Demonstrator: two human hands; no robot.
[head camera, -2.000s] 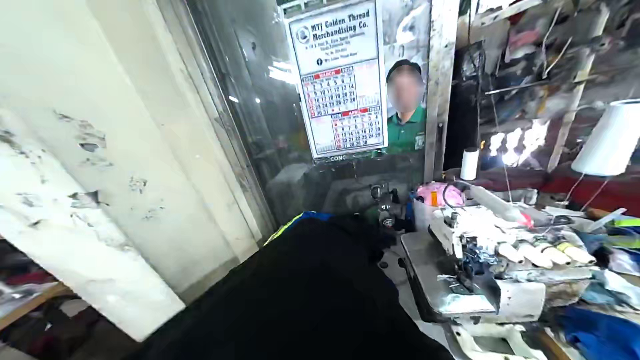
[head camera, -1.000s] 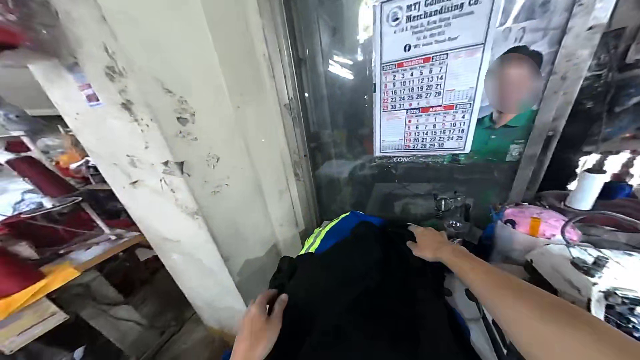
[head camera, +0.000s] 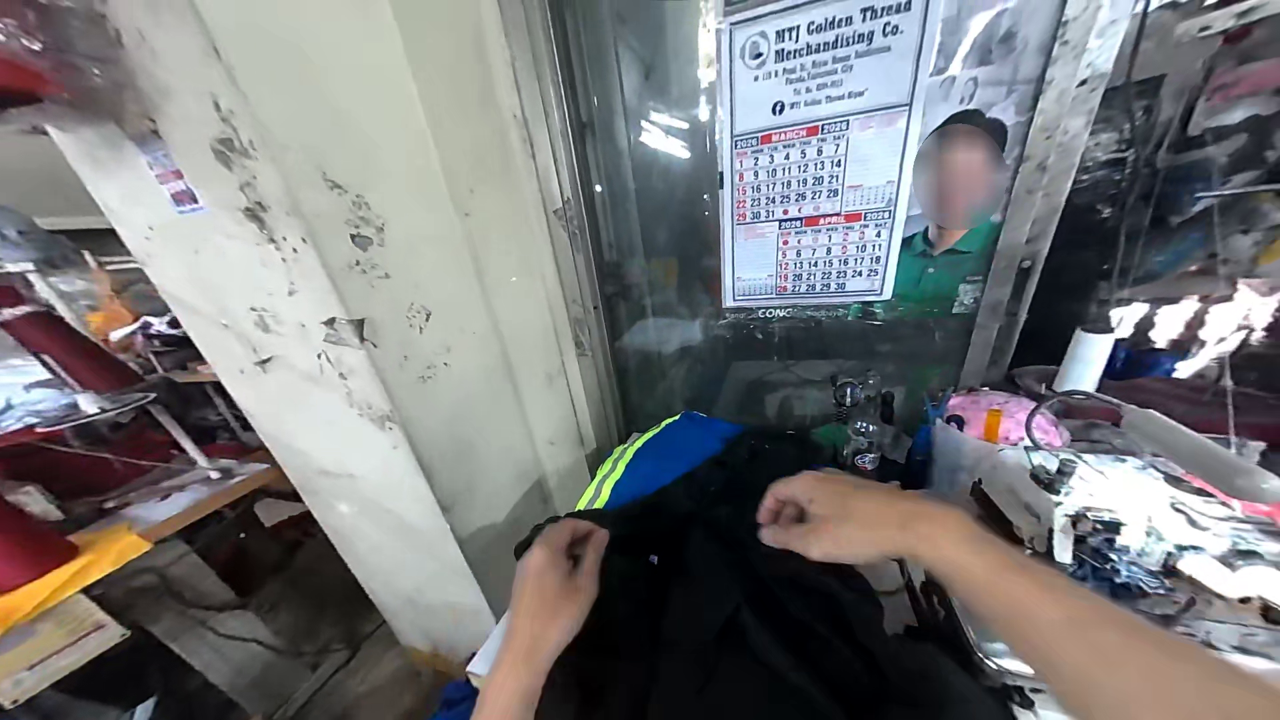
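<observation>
Black fabric (head camera: 720, 620) lies spread low in the middle of the head view, with a blue piece with bright yellow-green stripes (head camera: 655, 465) at its far end. My left hand (head camera: 560, 575) is at the left edge of the black fabric, fingers curled; whether it pinches the cloth is not plain. Over the right part of the fabric is my right hand (head camera: 835, 515), its fingers bent; contact with the cloth cannot be told.
A sewing machine (head camera: 1130, 540) stands at the right, with a white thread cone (head camera: 1084, 360) and a pink bundle (head camera: 1005, 418) behind it. A chipped pale pillar (head camera: 400, 300) rises at the left. Beyond the fabric is a glass panel bearing a calendar (head camera: 820, 160).
Both hands, out of view two seconds ago, are over the black fabric. Since one second ago my right hand has come nearer to my left. The view has swung left.
</observation>
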